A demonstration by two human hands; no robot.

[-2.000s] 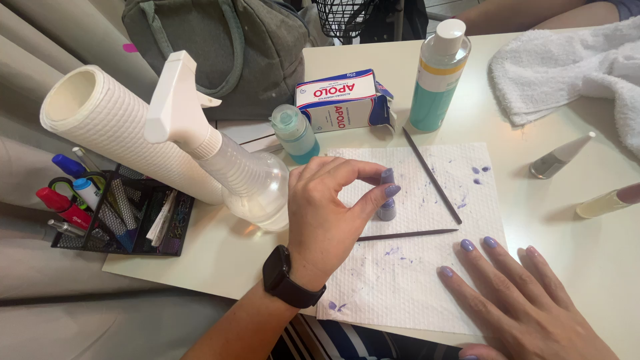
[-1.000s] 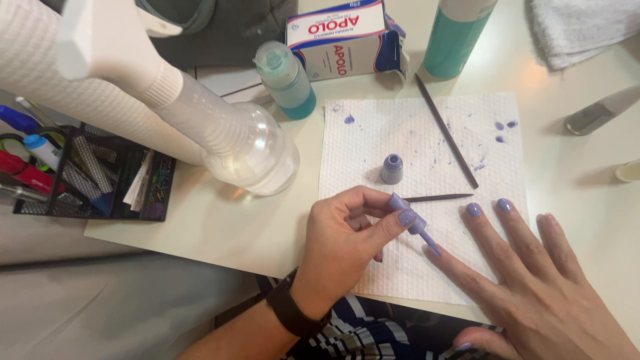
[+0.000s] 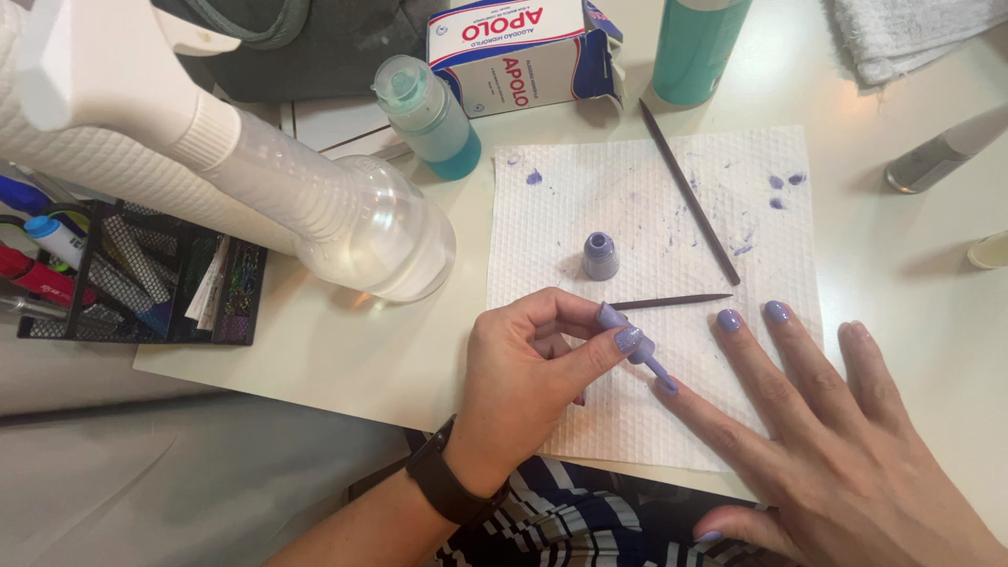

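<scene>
My left hand (image 3: 528, 378), with a dark watch on its wrist, pinches the lavender cap of a nail polish brush (image 3: 639, 350) between thumb and fingers. The brush tip touches the index fingernail of my right hand (image 3: 819, 441). That hand is spread palm down, fingers apart, partly over a stained white paper towel (image 3: 535, 213). Its index, middle and ring nails show lavender polish; the little fingernail looks bare. The uncapped polish bottle (image 3: 601, 257) stands on the towel above my left hand. One dark stick (image 3: 693, 197) lies at the towel's upper right, another (image 3: 669, 301) beside my left fingers.
At left stand a clear spray bottle (image 3: 378, 228), a paper towel roll (image 3: 157, 173) and a black mesh organizer (image 3: 177, 331). Behind are a small blue-liquid bottle (image 3: 433, 118), a cotton box (image 3: 520, 63) and a teal bottle (image 3: 697, 51). A grey-capped polish bottle (image 3: 937, 157) and white cloth (image 3: 921, 35) are right.
My left hand has drawn the brush out of the polish bottle and brought it down to the right index fingernail. The view has moved closer to the table.
</scene>
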